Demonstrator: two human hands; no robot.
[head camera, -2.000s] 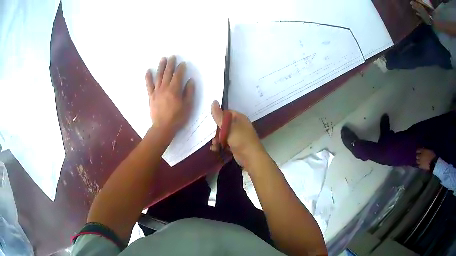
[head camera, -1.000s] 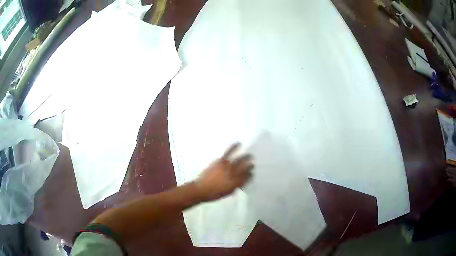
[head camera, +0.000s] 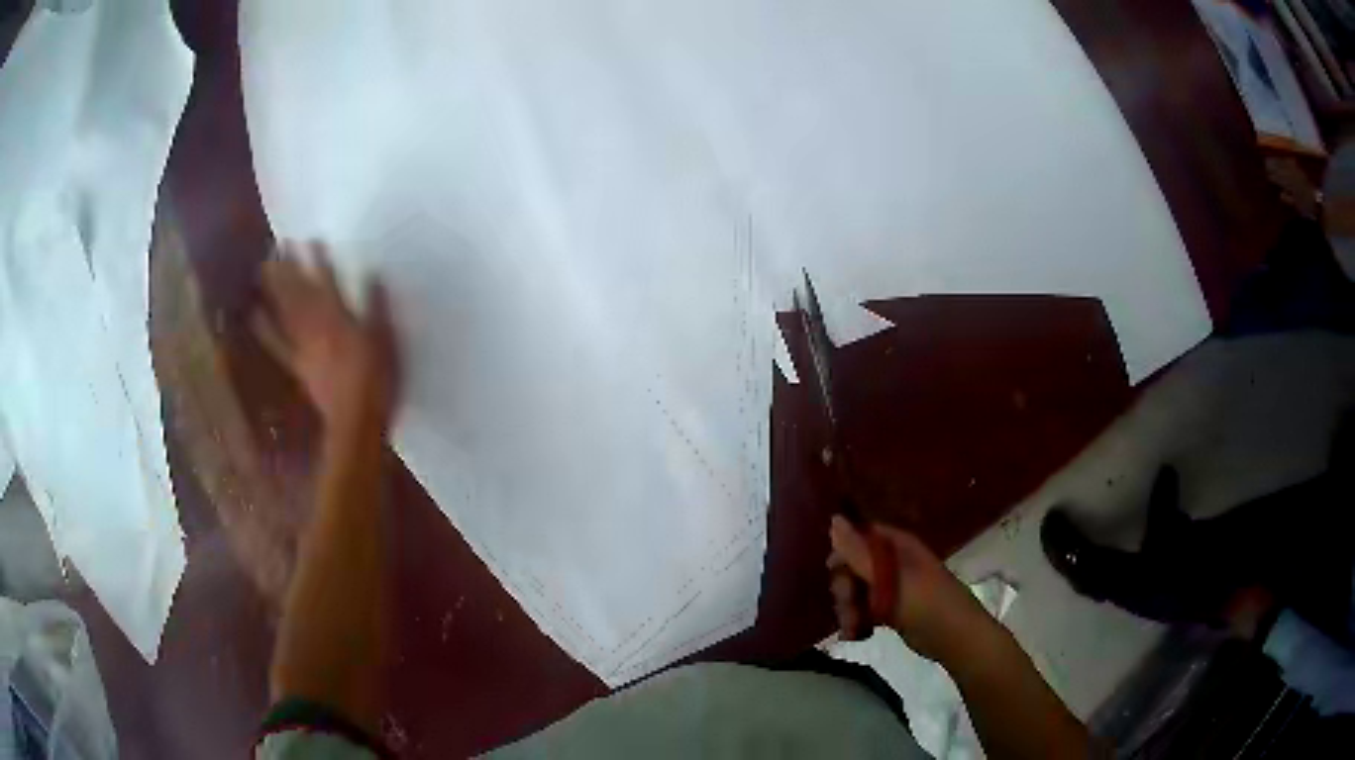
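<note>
A large white sheet (head camera: 595, 297) with faint pencil lines lies across the dark red-brown table (head camera: 966, 431). My right hand (head camera: 880, 587) is shut on the red handles of the long shears (head camera: 822, 356). The blades point away from me, their tips at the sheet's notched edge between small pointed bits of white. My left hand (head camera: 335, 334) is blurred, fingers spread, over the sheet's left edge; it holds nothing that I can see.
Another white piece (head camera: 89, 297) lies at the left, with a clear plastic bag (head camera: 52, 676) below it. An orange-edged board (head camera: 1263, 74) is at the top right. A bystander's hand (head camera: 1293, 181) shows there, and a dark shoe (head camera: 1092, 557) stands on the pale floor.
My right hand with the shears is in view again at the lower right. My left hand has moved to the sheet's left edge. The small panel over the sheet's middle no longer shows; the view has shifted.
</note>
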